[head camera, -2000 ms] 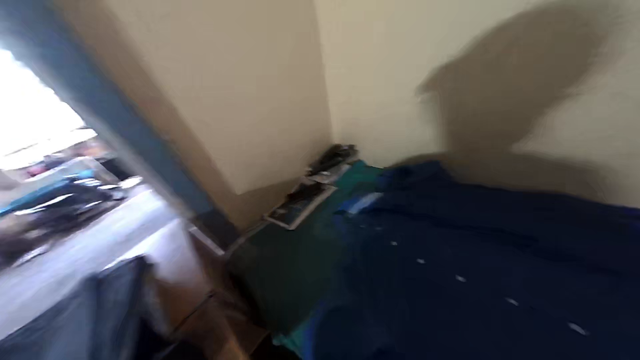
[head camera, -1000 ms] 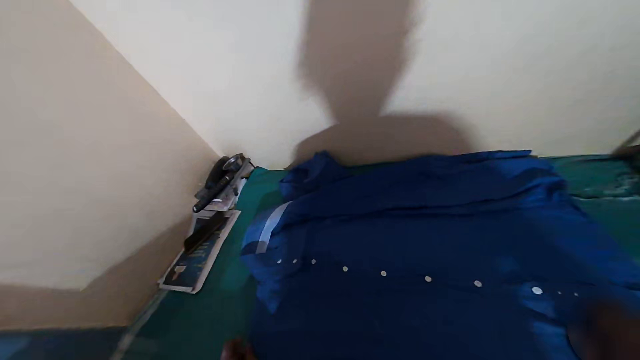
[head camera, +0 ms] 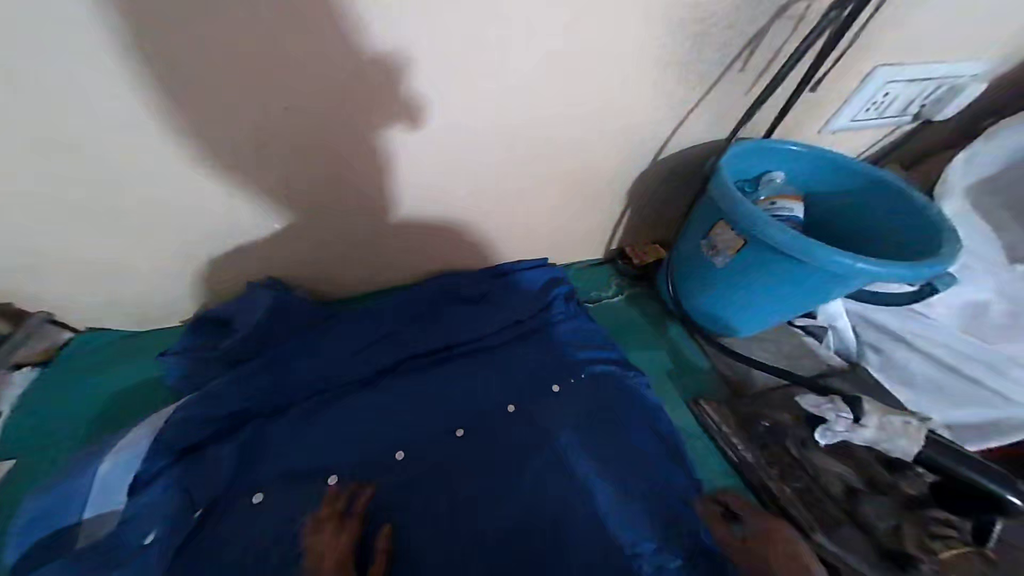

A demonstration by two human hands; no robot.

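Observation:
A dark blue cloth garment [head camera: 448, 384] with a row of small white buttons lies spread over a green surface [head camera: 656, 344] against the wall. My left hand [head camera: 340, 532] rests on the garment at the bottom, its fingers apart just below one of the buttons. At the garment's lower right edge is my right hand [head camera: 752, 532], its fingertips by the cloth; whether they grip it is not clear. A lighter blue and white part of cloth [head camera: 120, 472] shows at the left.
A blue plastic bucket [head camera: 768, 272] holding a plastic bottle [head camera: 780, 200] stands at the right. Near it are a black cable [head camera: 760, 368], a black handle wrapped in white material [head camera: 880, 428], white sacking [head camera: 944, 352] and a wall switchboard [head camera: 908, 96]. Dark clutter lies at the lower right.
The view has swung right, bringing the bucket and switchboard in. Both hands, only partly seen at the bottom edge one second ago, now show plainly at the garment.

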